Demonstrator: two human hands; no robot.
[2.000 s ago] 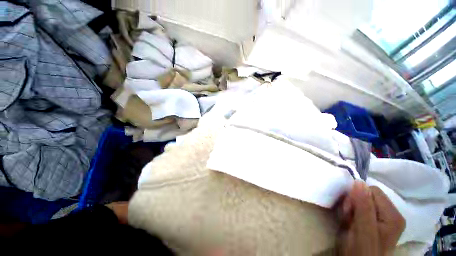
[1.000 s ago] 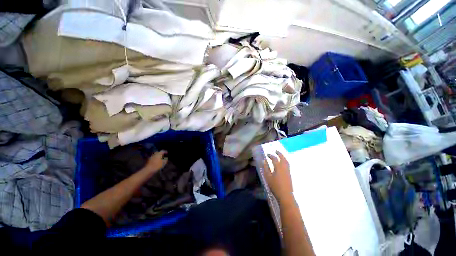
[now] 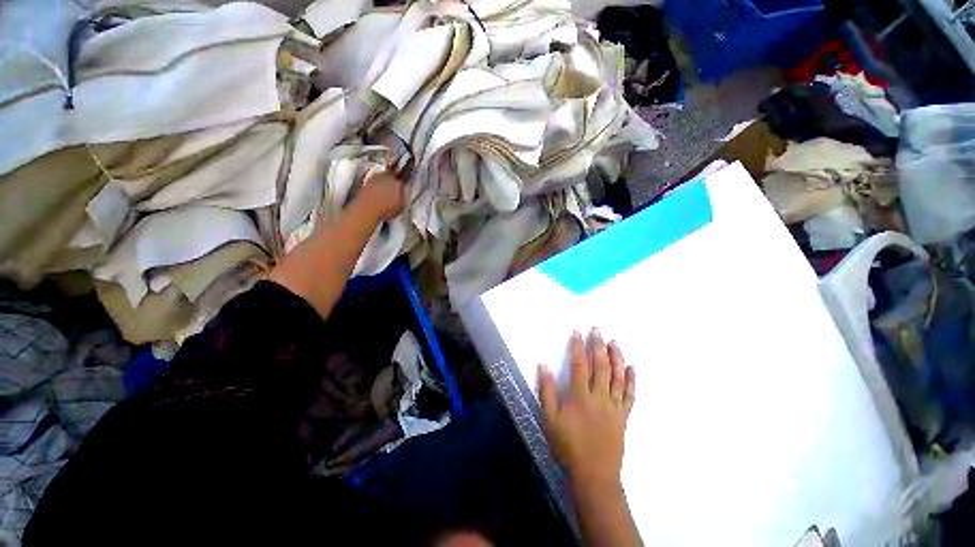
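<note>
My left hand point(image 3: 383, 194) reaches into the beige-white bundles of cut pieces point(image 3: 503, 118). Its fingertips are at the folds near a dark tie; whether they grip it cannot be told. My right hand point(image 3: 586, 411) lies flat, palm down and fingers apart, on the white machine table point(image 3: 738, 353) with a light blue stripe and a ruler-marked edge. Another tied stack of cut pieces point(image 3: 182, 80) lies at the upper left, with a thin cord round it.
A blue crate point(image 3: 430, 331) with brown cloth is below my left arm. Another blue crate point(image 3: 738, 32) stands at the back. Grey-blue checked pieces point(image 3: 43, 385) are at the left. A fabric heap point(image 3: 823, 176) and a white plastic bag point(image 3: 941, 171) lie at the right.
The beige panel held earlier is out of view. My left hand has moved from over the blue crate up to the bundles. My right hand stays on the table. The view has shifted.
</note>
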